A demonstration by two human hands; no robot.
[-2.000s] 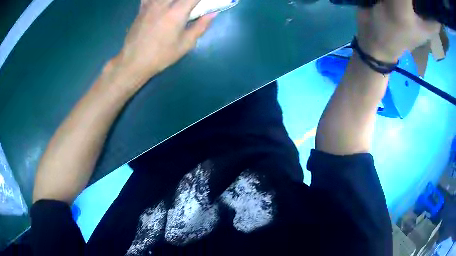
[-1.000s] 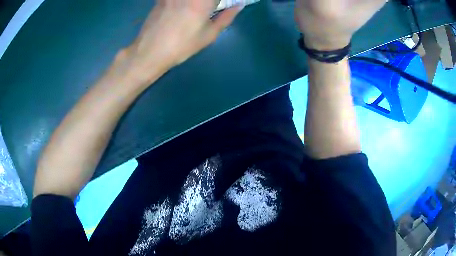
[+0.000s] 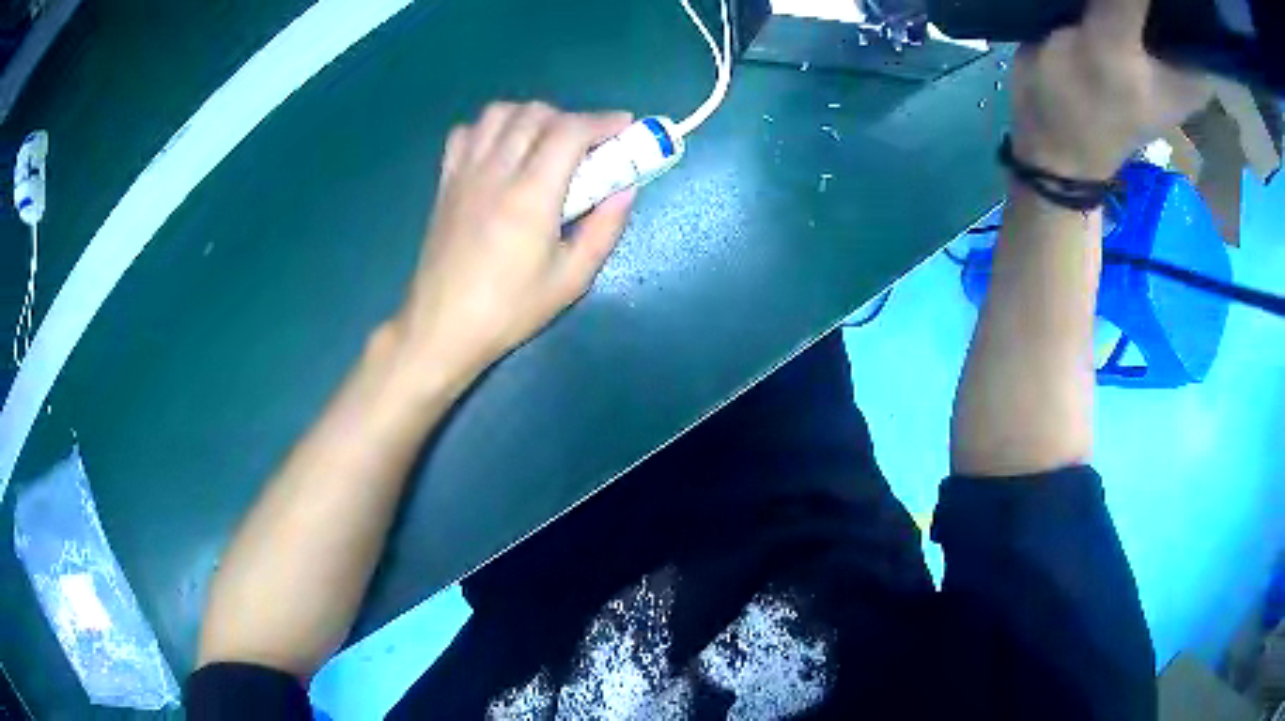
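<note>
My left hand (image 3: 514, 226) holds a white unit (image 3: 620, 166) with a blue band down on the green bench. The unit's thin white cord loop (image 3: 722, 78) runs up from its banded end. My right hand (image 3: 1092, 106) is at the top right, gripping the black electric screwdriver (image 3: 1029, 14), which is partly cut off by the top edge. The driver's nose points left, over the screw feeder (image 3: 860, 47). The bit and any screw on it are too blurred to tell.
Small screws (image 3: 829, 141) lie scattered below the feeder. A waiting unit (image 3: 30, 176) lies beyond the white strip (image 3: 183, 162) at left. A clear plastic bag (image 3: 88, 592) lies at lower left. A blue stool (image 3: 1177, 282) and the black driver cable (image 3: 1198, 282) are at right.
The view has shifted, showing more bench. My right hand has moved right, away from the unit, and the driver is now over the feeder. My left hand still holds the unit.
</note>
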